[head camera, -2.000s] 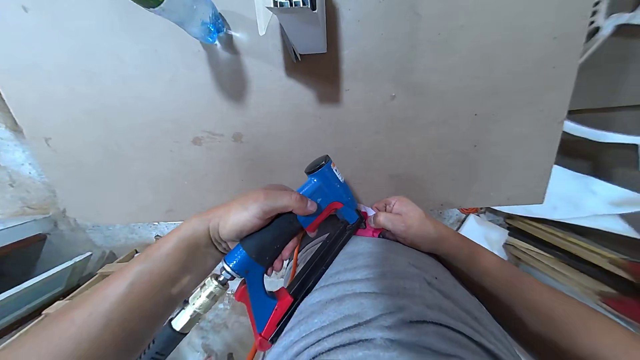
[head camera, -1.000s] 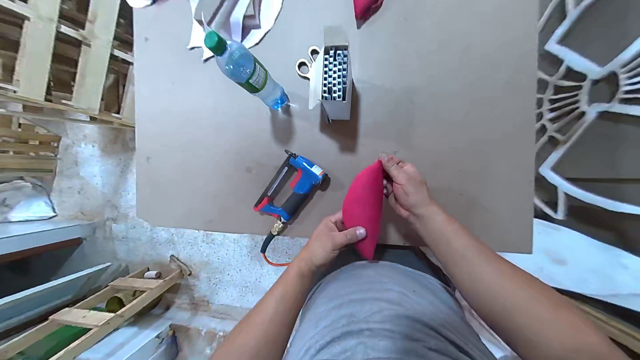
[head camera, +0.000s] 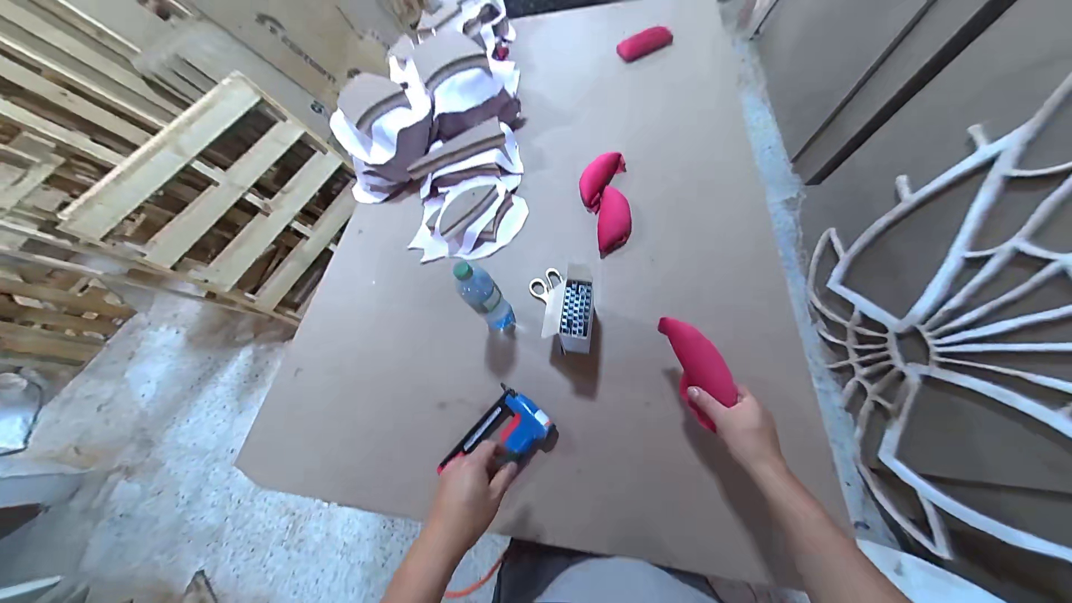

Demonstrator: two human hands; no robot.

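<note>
My right hand [head camera: 740, 425] holds a padded red fabric piece [head camera: 702, 360] by its lower end, above the right side of the table. My left hand [head camera: 474, 483] is at the handle of a blue and red pneumatic stapler [head camera: 525, 425], which lies on the table; the fingers cover part of the handle, and how firmly they grip is not clear. Two more red padded pieces [head camera: 615, 219] touch each other farther up, and another red piece [head camera: 644, 43] lies near the far edge. An open box of staples [head camera: 576, 316] stands mid-table beside white-handled scissors [head camera: 545, 285].
A plastic bottle [head camera: 485, 296] with a green cap stands left of the box. Fabric-covered pieces with white edges [head camera: 469, 219] are piled at the table's far left. Wooden pallets [head camera: 209, 184] are at the left, a white web-shaped frame [head camera: 946, 343] at the right. An orange hose hangs by the near edge.
My left hand has left the red piece and moved left to the stapler. My right hand has carried the red piece away from my body. The view has shifted to show more of the table's far end.
</note>
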